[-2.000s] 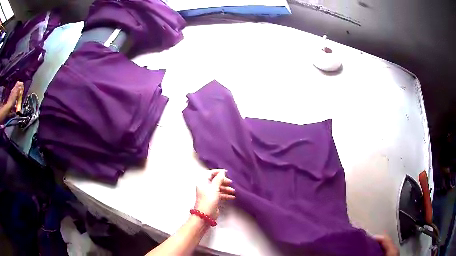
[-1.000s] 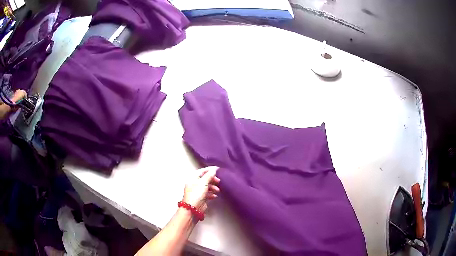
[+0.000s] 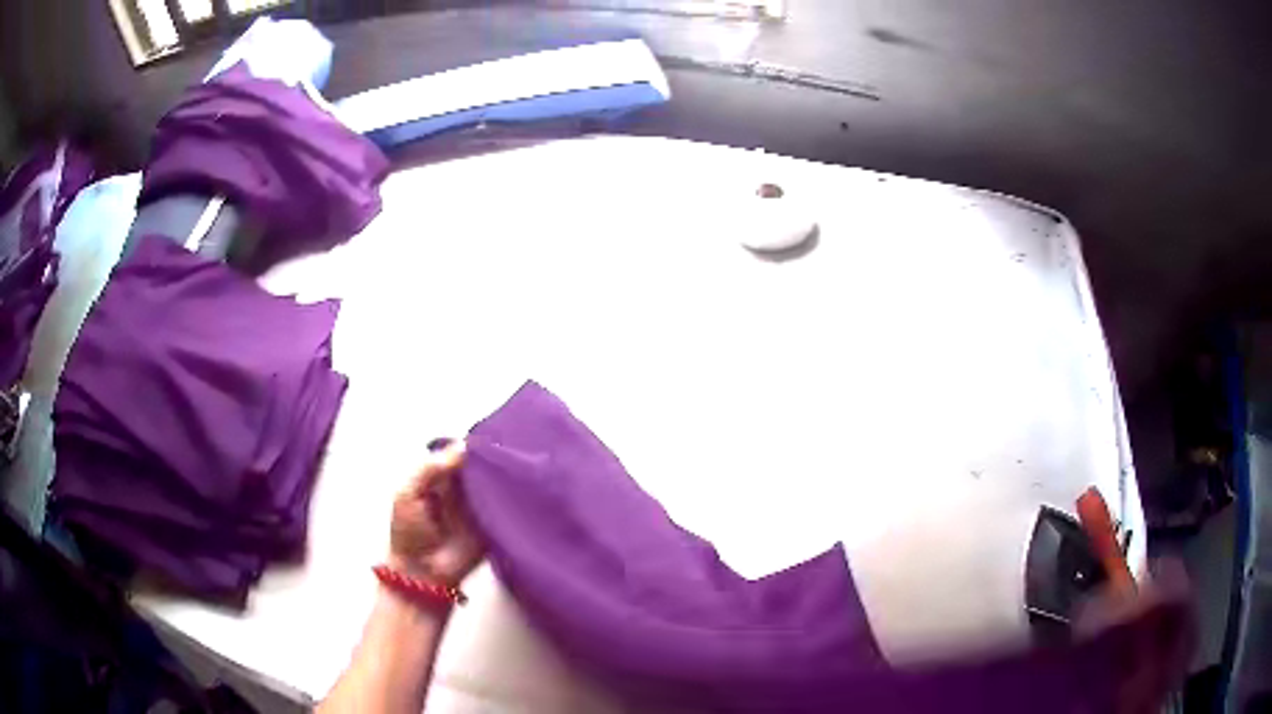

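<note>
The purple garment panel (image 3: 656,600) lies in front of me on the white padded table, its near edge stretched in a long band towards the lower right. My left hand (image 3: 440,516), with a red bead bracelet, pinches the panel's left corner. My right hand (image 3: 1137,635) is blurred at the lower right, at the panel's far right end, its fingers partly hidden by the cloth. The iron (image 3: 1063,558), a dark plate with an orange handle, stands just beyond my right hand.
A stack of cut purple panels (image 3: 195,405) lies at left, with a second purple bundle (image 3: 265,161) beyond it. A white tape roll (image 3: 778,226) sits near the table's far edge (image 3: 893,177). A blue-and-white padded board (image 3: 516,91) is behind.
My left hand has gone from lying open beside the panel to holding its corner. The panel's near edge is pulled into a band, and my right hand has come back into view. The view has shifted.
</note>
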